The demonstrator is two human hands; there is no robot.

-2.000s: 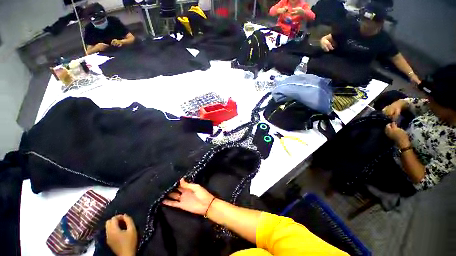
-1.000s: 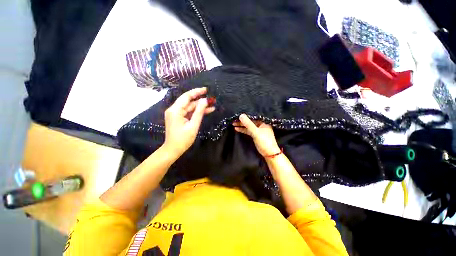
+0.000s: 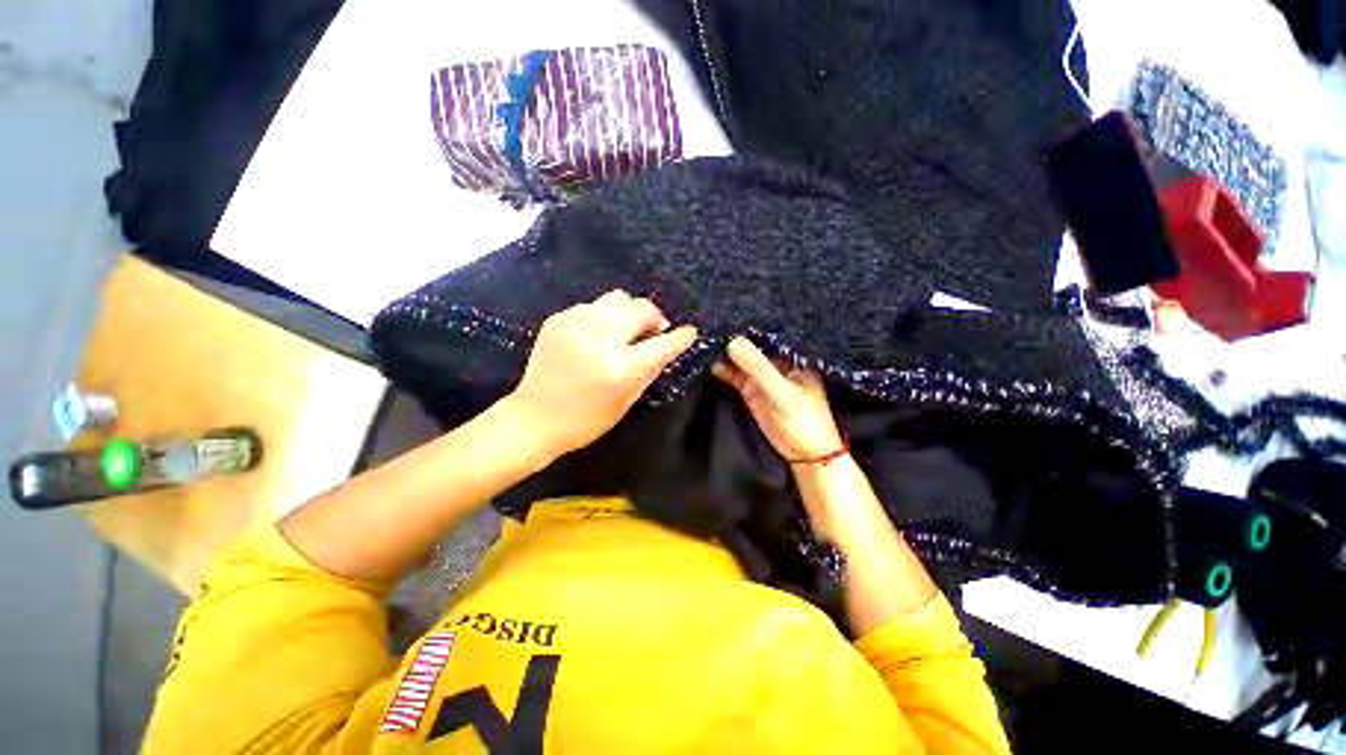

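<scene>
A black nubby jacket [image 3: 723, 244] with smooth black lining lies over the table edge and my lap. Black-and-white speckled braid trim [image 3: 945, 391] runs along its edge. My left hand [image 3: 598, 369] is at the trim, fingers bent and fingertips together at the edge; what they pinch is too small to tell. My right hand [image 3: 782, 406], with a red cord at the wrist, holds the edge between thumb and fingers just right of it, some fingers hidden under the cloth. No needle or thread can be made out.
Beyond the work lie a striped bundle [image 3: 598, 118] and another black garment [image 3: 901, 89]. At right are a dark flat rectangle [image 3: 1110, 204], a red holder [image 3: 1233, 266], green-ringed cones [image 3: 1210, 549] and yellow pliers handles [image 3: 1181, 634]. A green-capped bottle [image 3: 140, 465] lies at left.
The view has swung from the room down to my lap. Since one second ago, my left hand has come down from above the cloth to the trim beside my right hand, which still holds the edge.
</scene>
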